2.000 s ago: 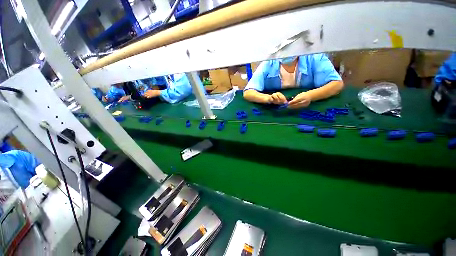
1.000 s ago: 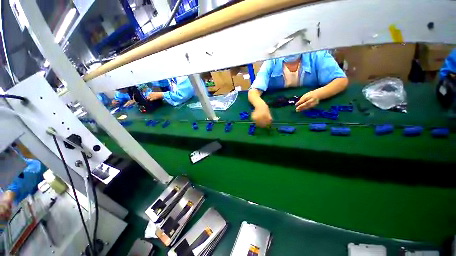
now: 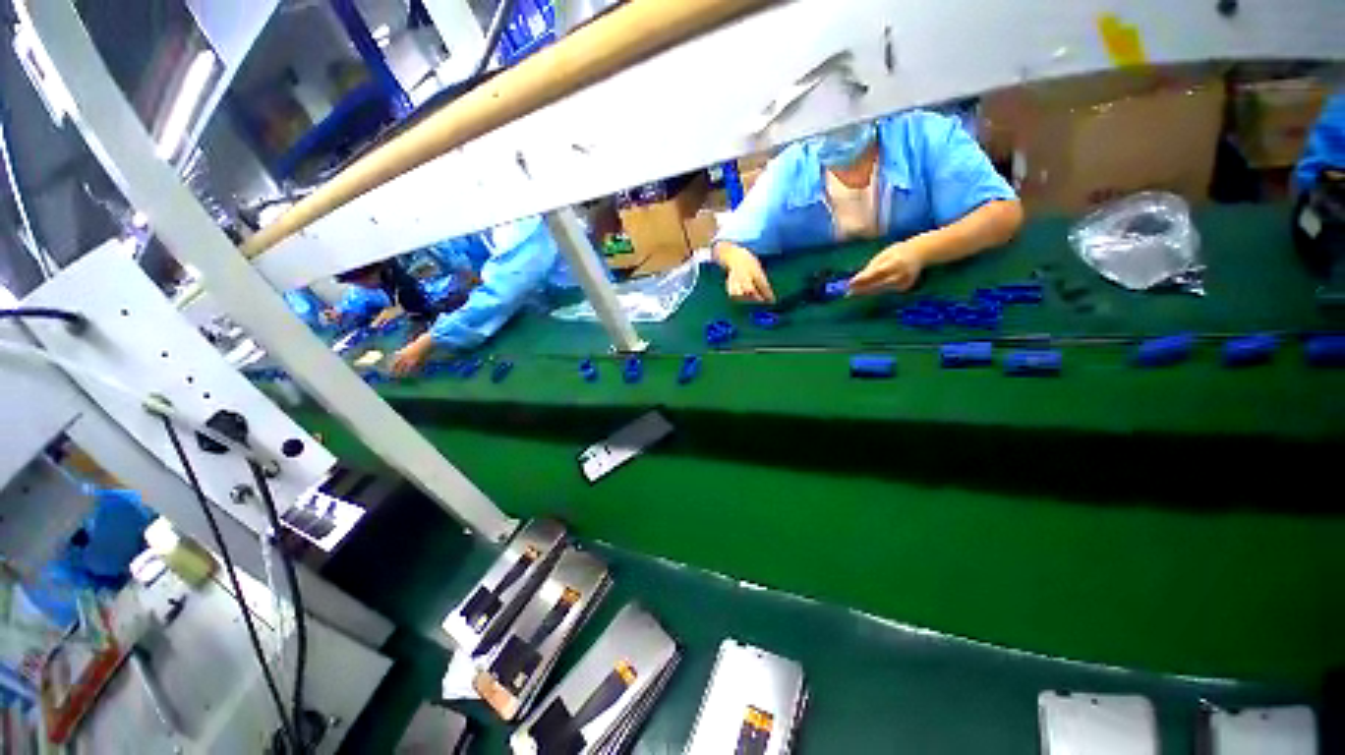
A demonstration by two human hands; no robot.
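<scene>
Neither of my hands is in view. Stacks of display modules lie silver backs up on the dark green bench at the bottom: one stack (image 3: 627, 667) left of centre with a black flex cable and orange-gold end, two overlapping stacks (image 3: 509, 583) behind it to the left, and another stack (image 3: 749, 693) to its right, cut off by the lower edge. Two more silver modules (image 3: 1096, 726) show partly at the bottom right. A single module (image 3: 626, 446) lies at a slant on the green conveyor belt (image 3: 885, 546).
A white frame (image 3: 679, 148) with a tan tube crosses above, its post slanting down left. A white machine (image 3: 192, 398) with black cables stands left. Beyond the belt are workers in blue smocks (image 3: 937, 192), small blue parts (image 3: 966, 354) and a crumpled clear bag (image 3: 1136, 241).
The view has shifted slightly. The single module sits a little further right in the picture. The worker opposite has drawn a hand back from the blue parts; another worker reaches toward the belt.
</scene>
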